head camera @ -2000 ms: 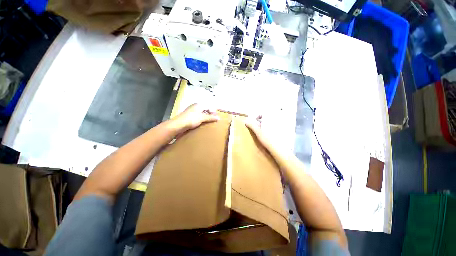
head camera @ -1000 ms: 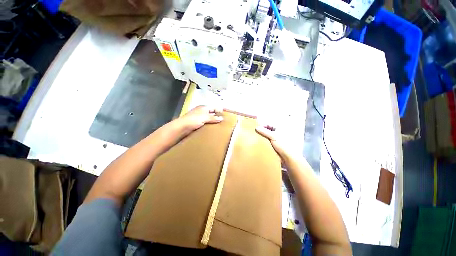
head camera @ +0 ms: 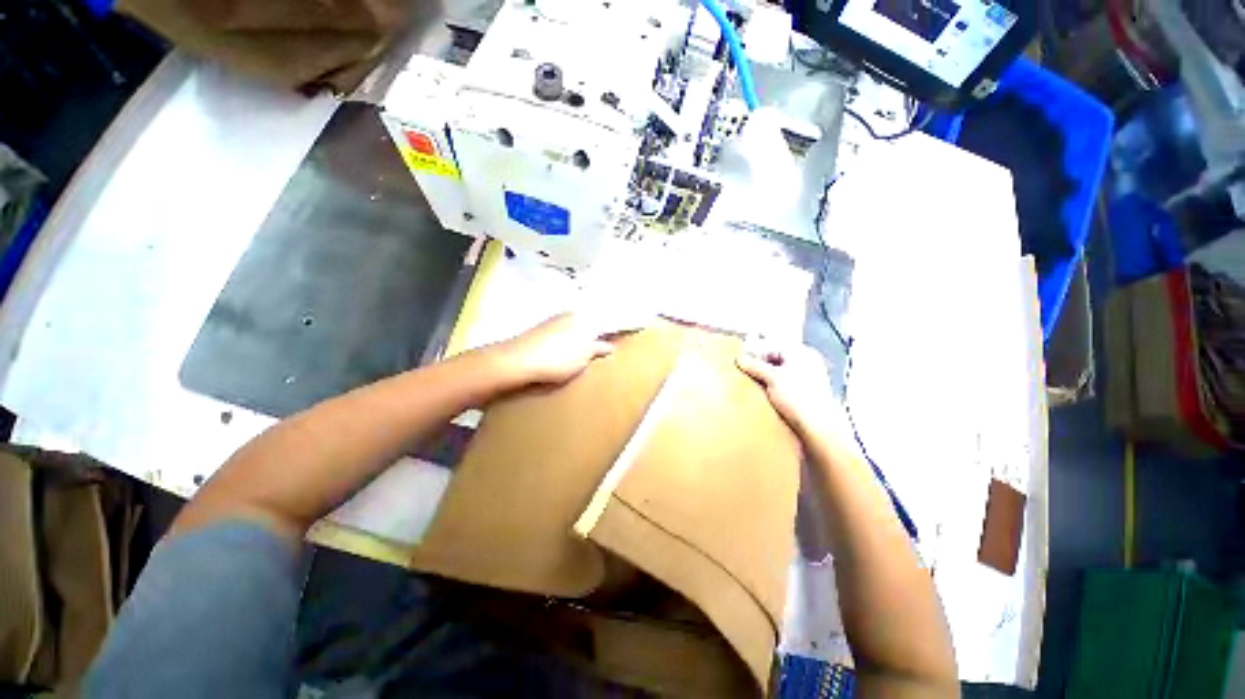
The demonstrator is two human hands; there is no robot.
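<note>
A tan-brown bag body lies in front of me, its far end on the pale clamp frame below the sewing machine head. A pale binding strip runs down its middle. The near end hangs over the table edge and gapes open. My left hand lies on the far left corner of the body, fingers pressing it. My right hand holds the far right edge. The needle area is partly hidden by the head.
Dark metal plate left. Black cable and small brown patch on the right of the table. Control panel and blue crate behind right. Brown pile back left, more brown pieces lower left.
The body's near end has lifted and bulged open after lying flatter one second ago. Its far end has shifted slightly right against the frame, with both hands still on it. The view has shifted a little.
</note>
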